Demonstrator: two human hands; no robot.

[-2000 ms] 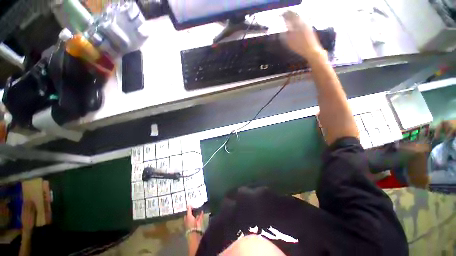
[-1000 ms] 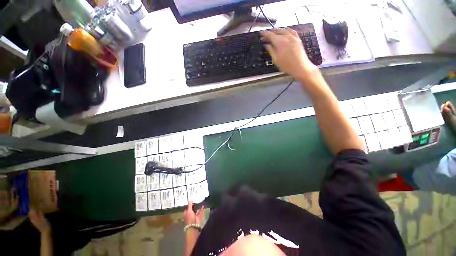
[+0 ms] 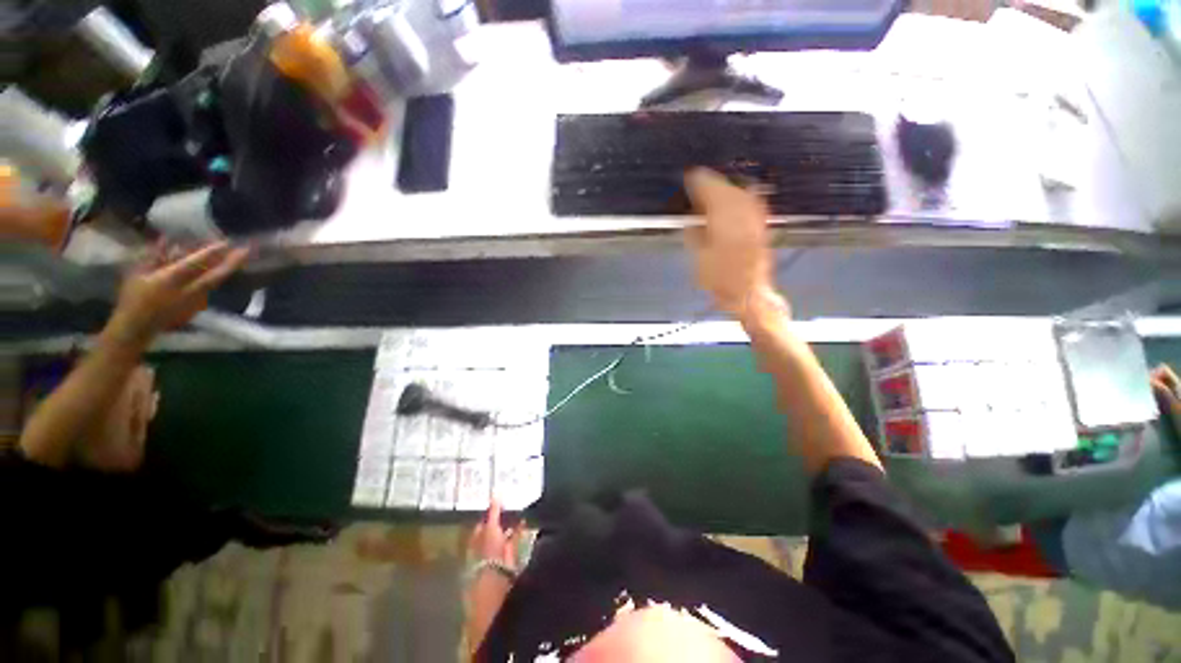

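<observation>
A block of small white product boxes lies on the green bench, labelled faces up. The black barcode scanner lies on top of the block, its thin cable looping right. My left hand is at the block's near edge with its fingertips at the boxes; whether it grips one is unclear. My right hand is blurred, its fingers at the near edge of the black keyboard. It holds nothing that I can see.
The monitor stands behind the keyboard, with the mouse to the right and a smartphone to the left. More boxes and a digital scale are at right. Another person's hands reach in at left.
My right hand has moved from the mouse area over the keyboard to its near edge. The neighbour's hand at left has reached up to the shelf. The camera view has shifted.
</observation>
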